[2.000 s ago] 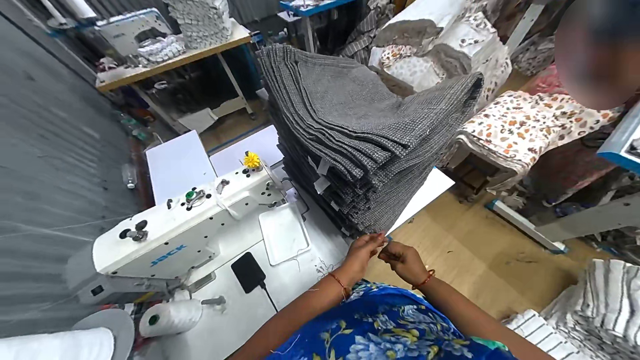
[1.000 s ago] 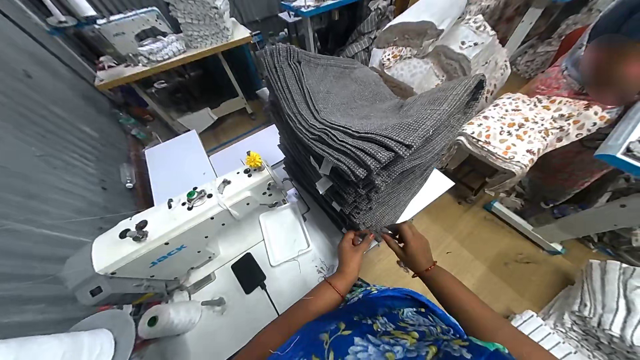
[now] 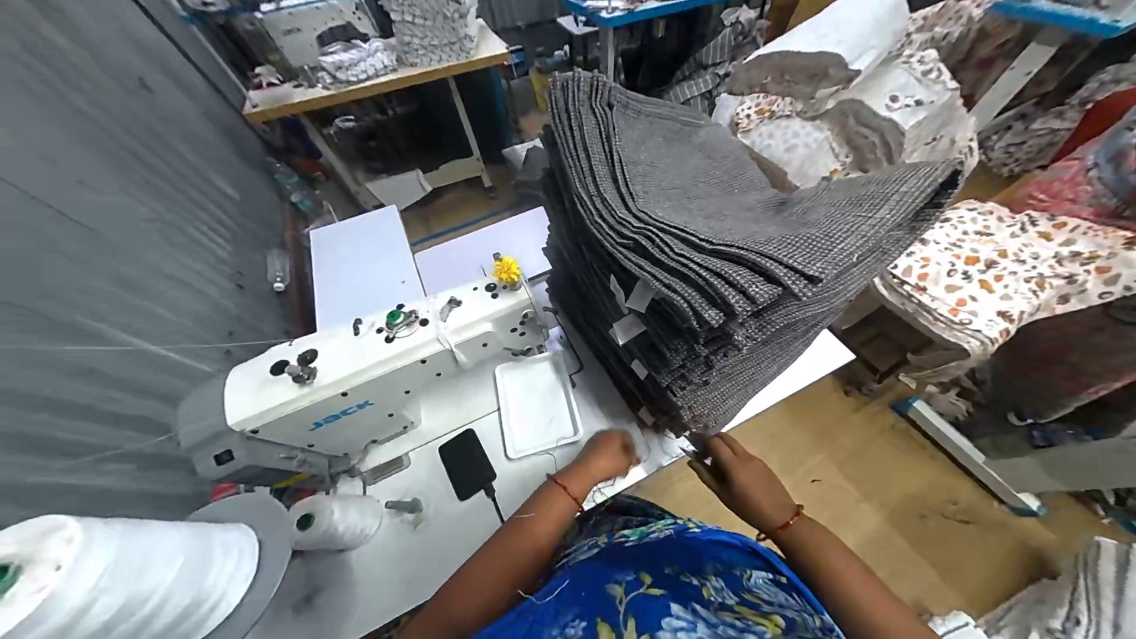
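A tall stack of folded grey woven fabric pieces [image 3: 710, 213] leans over the white sewing table, with small pale tags along its left edges. My right hand [image 3: 732, 475] is at the stack's lower corner, closed on a small metal tool, perhaps thread snips, whose tip points toward the fabric. Left of it, my left hand [image 3: 612, 453] is curled low over the table edge near loose threads; whether it pinches a thread cannot be told. The white Jack sewing machine [image 3: 382, 373] stands to the left of the stack.
A white plastic tray [image 3: 538, 405], a black phone [image 3: 467, 463] with a cable and a white thread cone [image 3: 337, 522] lie on the table. A larger thread cone [image 3: 133, 577] is at lower left. Printed fabric [image 3: 1012, 266] is piled at right, and striped fabric [image 3: 1083, 586] at lower right.
My hands were close together at the stack's lower corner; now they are apart. My left hand has moved left, away from the corner, while my right hand remains near it.
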